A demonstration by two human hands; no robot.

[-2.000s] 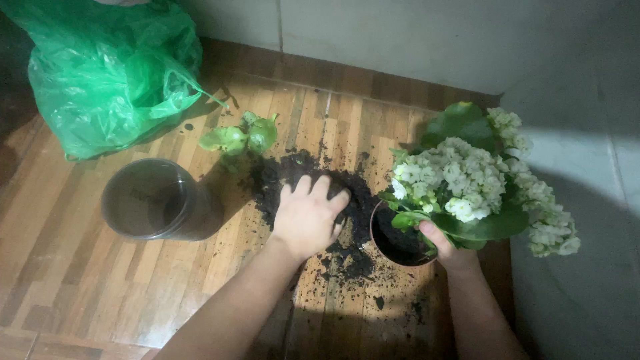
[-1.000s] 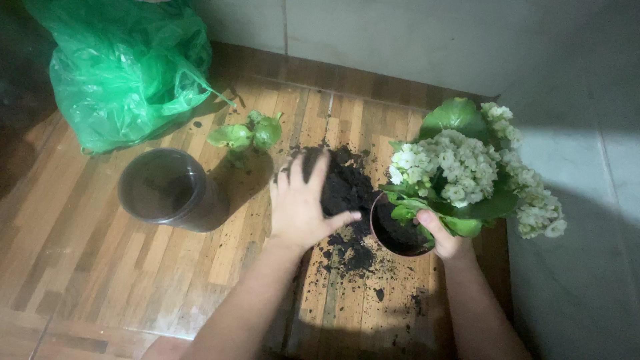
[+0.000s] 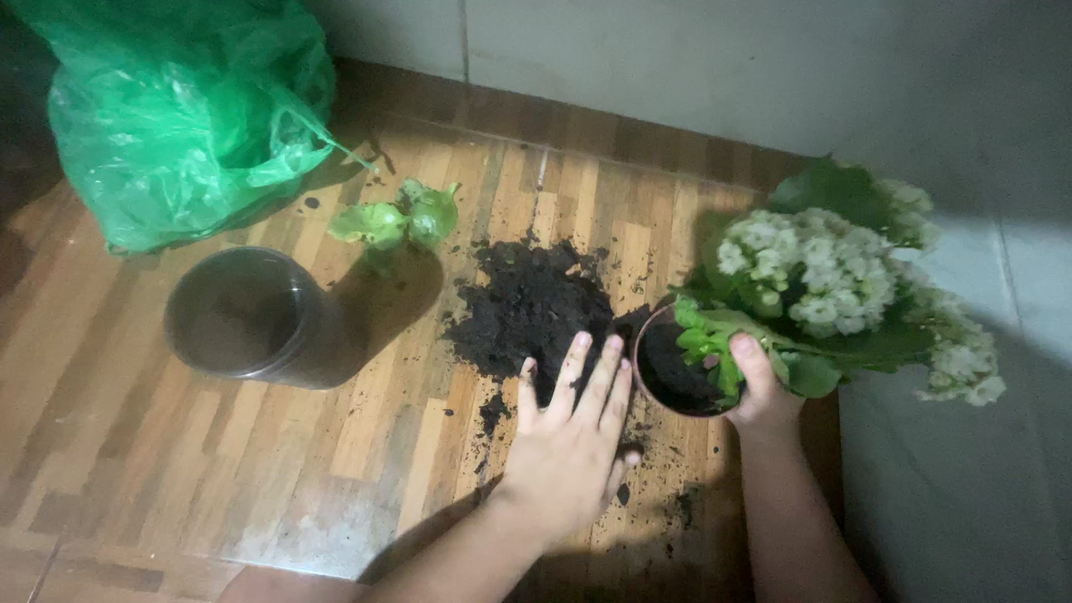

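Dark potting soil (image 3: 536,306) lies in a loose heap on the wood-patterned floor. My left hand (image 3: 574,444), back upward and fingers apart, reaches over the near right edge of the heap, its fingertips at the soil. Right of the heap, my right hand (image 3: 762,389) grips the rim of a small round pot (image 3: 641,368), thumb on the leaves at the top and fingers mostly hidden. The pot is tilted and has soil inside. Its plant has broad green leaves (image 3: 812,373) and clusters of white flowers (image 3: 837,268) that lean to the right.
A clear dark-tinted plastic container (image 3: 314,343) stands at the left. Loose green leaves (image 3: 389,222) lie behind it, close to a crumpled green plastic bag (image 3: 184,142). A tiled wall (image 3: 653,75) bounds the floor at the back and right. Soil crumbs are scattered around the heap.
My left hand has moved from the left side of the soil heap to its near right side, beside the pot. My right hand still holds the pot.
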